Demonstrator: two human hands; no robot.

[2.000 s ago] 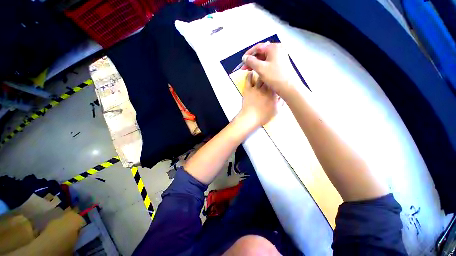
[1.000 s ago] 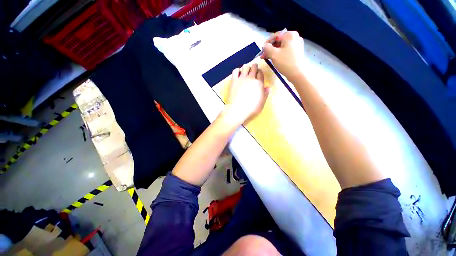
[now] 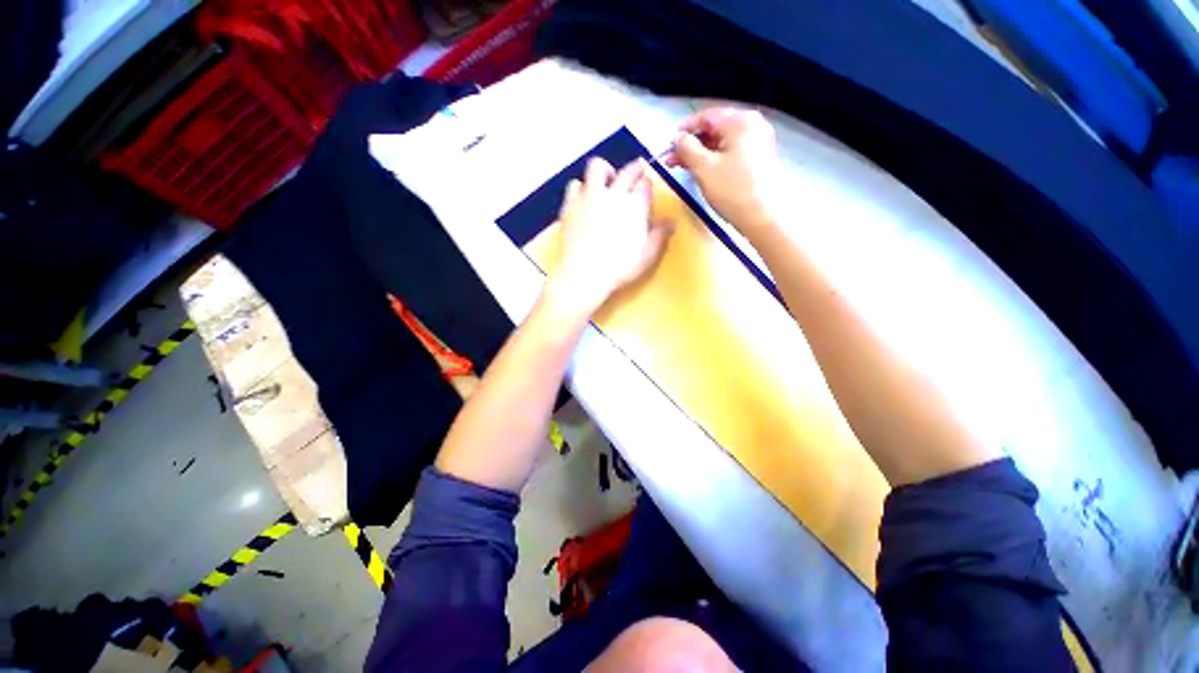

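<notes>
A long yellow-tan card template [image 3: 736, 381] lies on a dark fabric piece [image 3: 559, 195] on the white-covered board. The fabric shows as a wide dark band beyond the template's far end and a thin strip along its right edge. My left hand [image 3: 609, 230] is spread on the template's far end, fingertips reaching its far edge, holding nothing. My right hand [image 3: 726, 155] is just right of the far right corner and pinches a thin pale stick, perhaps a marking pen [image 3: 664, 154], its tip at the corner. The fingers partly hide the stick.
The white board [image 3: 920, 276] curves to the right, with dark fabric along its far edge. Black fabric pieces [image 3: 362, 329] hang over a pale carton [image 3: 270, 394] at the left, with an orange-red handled tool [image 3: 427, 335]. A red crate [image 3: 217, 132] stands at upper left.
My left hand has moved from the template's middle toward its far edge and opened flat. My right hand has moved from the far edge to the right corner with the stick. The view has shifted.
</notes>
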